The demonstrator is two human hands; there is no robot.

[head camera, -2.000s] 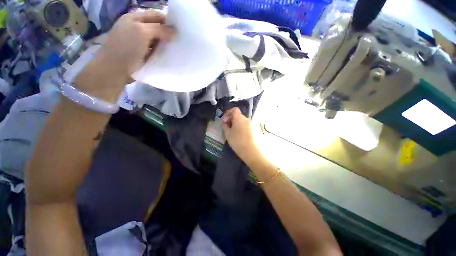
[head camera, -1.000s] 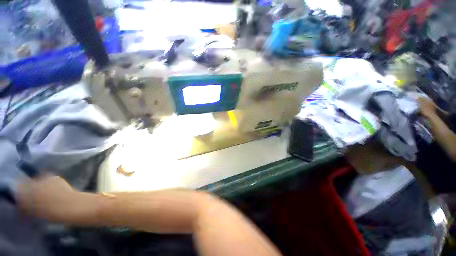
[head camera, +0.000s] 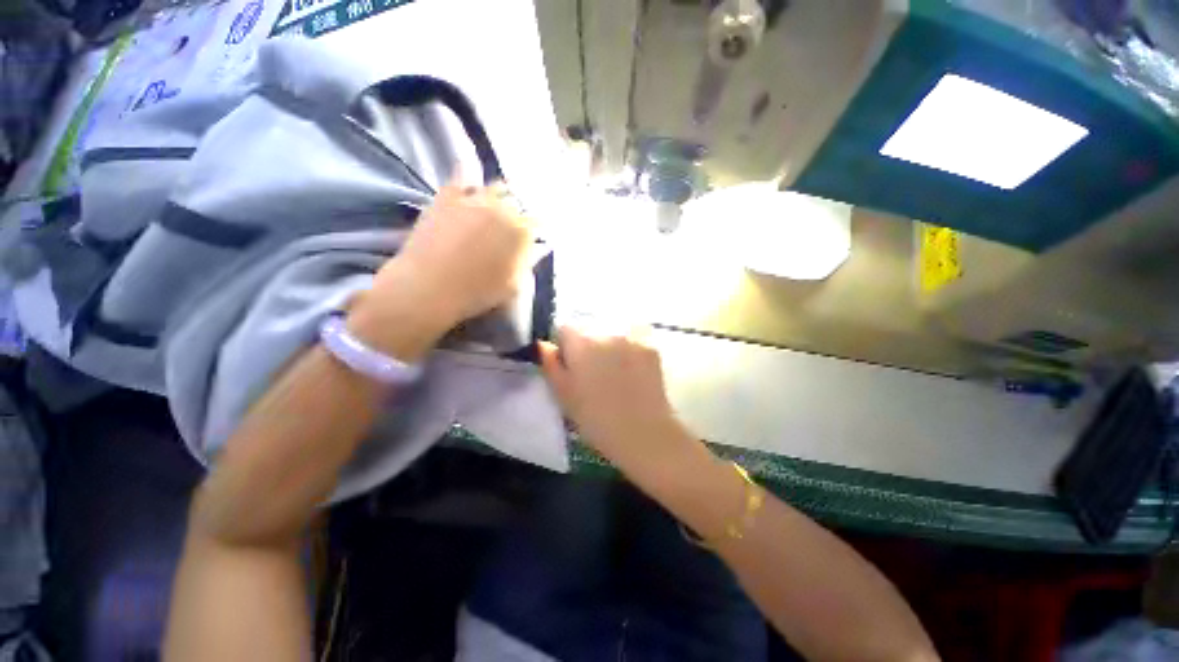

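Observation:
A light grey garment piece (head camera: 246, 259) with narrow black strips lies bunched at the left of the needle. My left hand (head camera: 468, 252) grips its edge, fingers partly hidden in glare. My right hand (head camera: 605, 375) pinches the lower end of a black strip (head camera: 543, 298) at the garment's right edge, just below the left hand. The presser foot and needle (head camera: 666, 207) of the sewing machine (head camera: 789, 117) are up and right of both hands, apart from the cloth. A smooth white piece (head camera: 795, 235) lies right of the needle.
A lit control screen (head camera: 985, 132) sits on the green panel. A black phone (head camera: 1108, 453) and a small blue tool (head camera: 1045, 387) lie at the right. Printed plastic packs (head camera: 168, 65) are at the upper left. The green table edge (head camera: 828, 484) runs below the hands.
The view has swung back to the needle area from the right side. The left hand no longer lifts a white piece; both hands are now together on the grey garment's edge.

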